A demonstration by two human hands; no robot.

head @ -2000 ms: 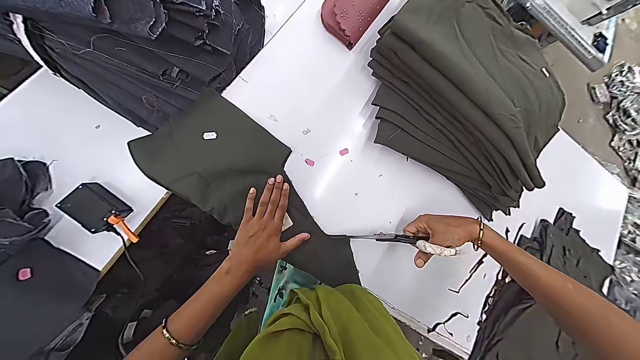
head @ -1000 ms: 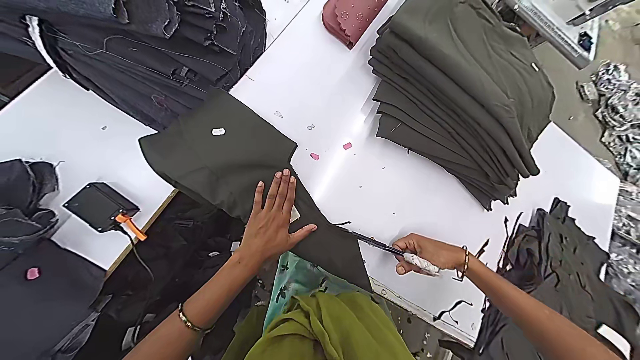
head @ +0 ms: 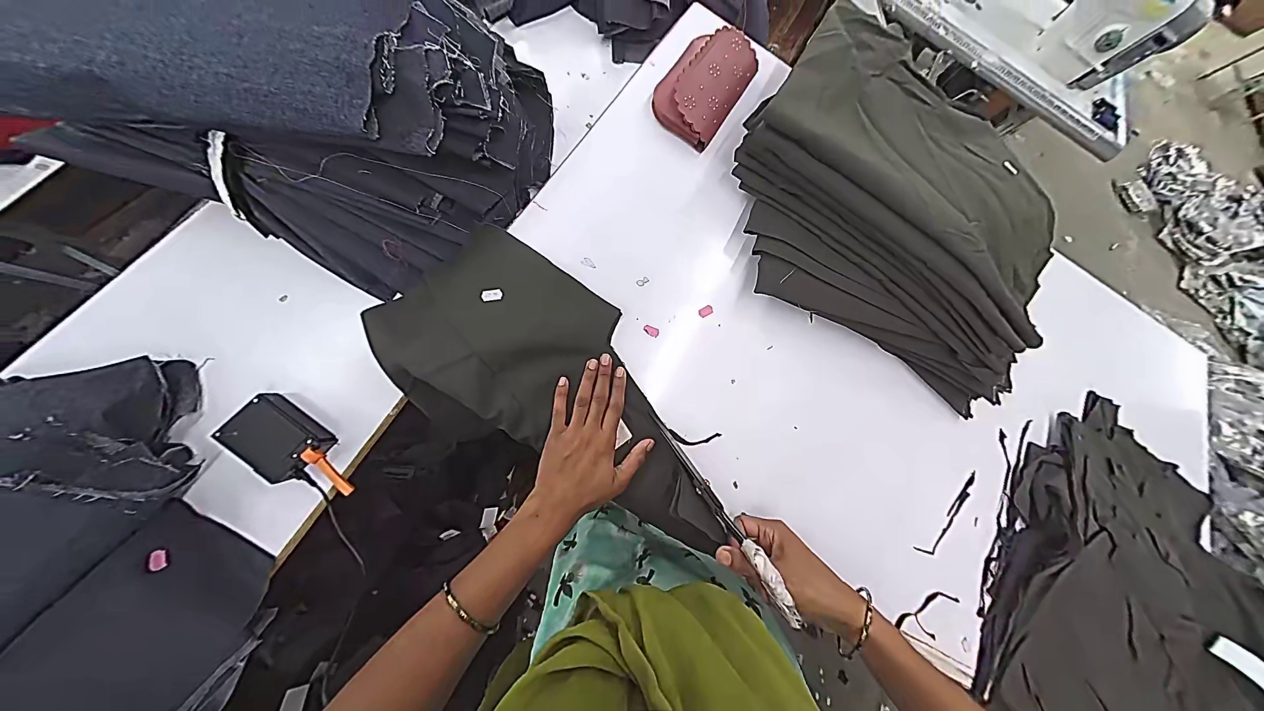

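A dark olive fabric panel with a small white sticker lies across the table edge. My left hand rests palm down on it, fingers spread, pressing the cloth. In my right hand is a pair of scissors with white-wrapped handles. Their blades lie along the panel's right edge, pointing up and left towards my left hand; how far they are apart cannot be told. A thin dark strip of cloth curls beside the blades.
Folded olive panels are stacked at the upper right, more dark cloth at the lower right. Denim bundles fill the upper left. A black box with an orange part sits left; a maroon case lies at the top. Trimmed strips lie right.
My right hand has moved down with the scissors, whose blades now run more steeply along the panel's edge. A dark strip now curls away from that edge. My left hand stays on the cloth.
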